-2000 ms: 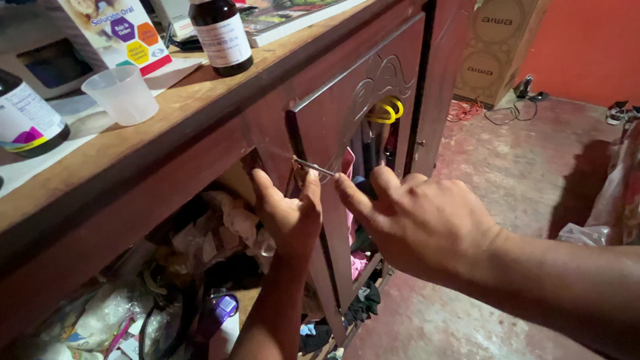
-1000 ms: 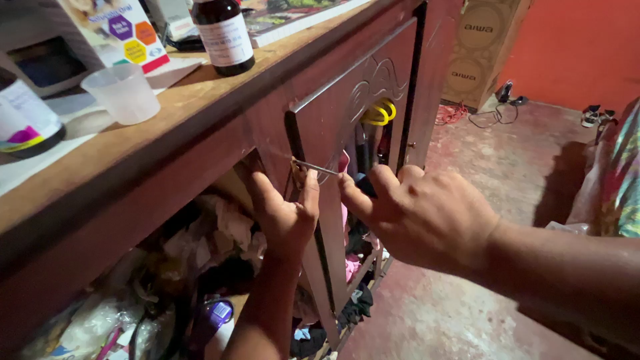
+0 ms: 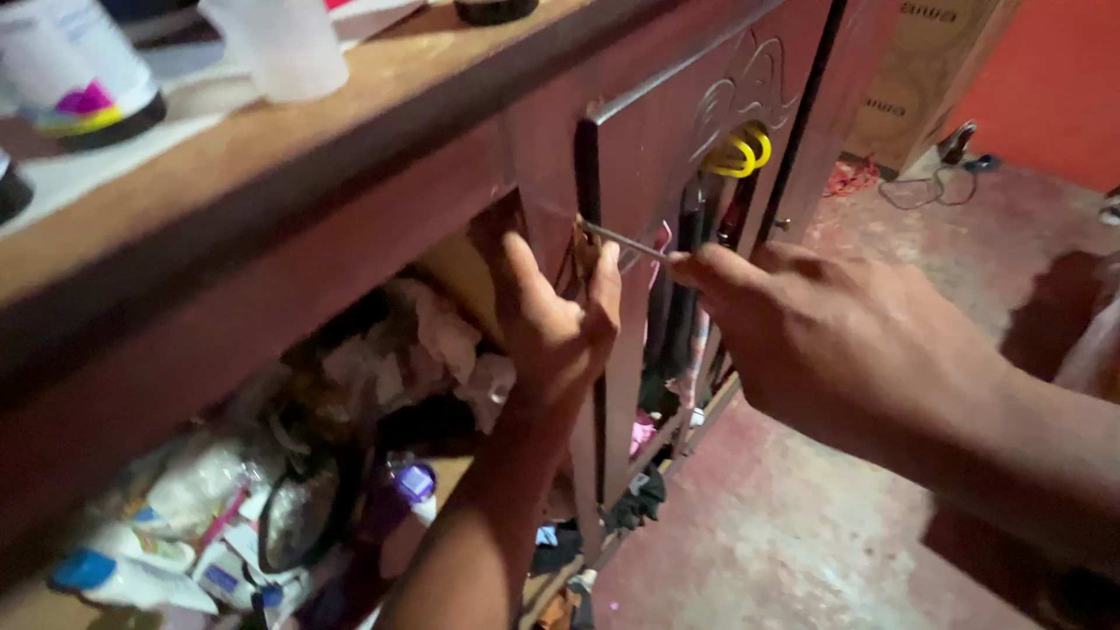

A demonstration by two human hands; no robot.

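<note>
My right hand point(image 3: 814, 324) grips a thin metal tool point(image 3: 628, 240), likely a screwdriver, whose handle is hidden in the fist. The tool's tip meets the edge of a dark wooden cabinet's upright point(image 3: 551, 157), beside the gap at a carved door point(image 3: 665, 149). My left hand point(image 3: 560, 315) is at the same upright, its thumb just below the tip and its other fingers behind the wood, partly hidden. Whether it pinches a small part there cannot be told.
On the cabinet top point(image 3: 385, 105) stand a translucent plastic cup point(image 3: 289, 44) and a labelled bottle point(image 3: 79, 70). Plastic bags point(image 3: 201, 481) and a blue-capped tube point(image 3: 131, 577) fill the open compartment. Yellow handles point(image 3: 739, 150) show in the door opening. Cardboard boxes point(image 3: 919, 79) stand at the back.
Both hands keep nearly the same place at the upright, with the thin tool still in my right hand. The view has shifted somewhat.
</note>
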